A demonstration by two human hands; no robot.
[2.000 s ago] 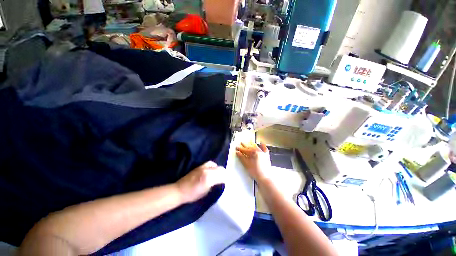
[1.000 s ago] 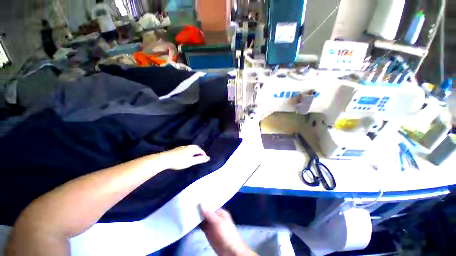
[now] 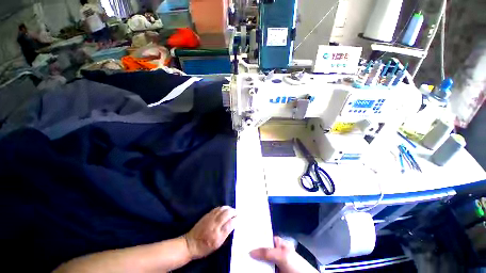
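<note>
A wide white strip (image 3: 251, 186) runs straight from the presser foot area (image 3: 242, 127) of the white sewing machine (image 3: 282, 101) down past the table's front edge. Dark navy fabric (image 3: 122, 176) lies along its left side. My left hand (image 3: 212, 232) has its fingers at the strip's left edge, on the fabric; its fingertips are partly hidden, so a grip cannot be told. My right hand (image 3: 280, 256) holds the strip's right edge near the picture's bottom, thumb on top, fingers underneath hidden.
Black scissors (image 3: 315, 173) lie on the white table (image 3: 346, 184) right of the strip. Thin blue tools (image 3: 408, 159) lie further right. A thick white roll (image 3: 346, 237) hangs under the table. A thread cone (image 3: 383, 18) stands upper right. People (image 3: 94, 21) and cloth piles are behind.
The strip, slanting to the lower left a second ago, now runs straight down. My left hand has moved down to its edge. My right hand has moved right with the strip. The view has shifted.
</note>
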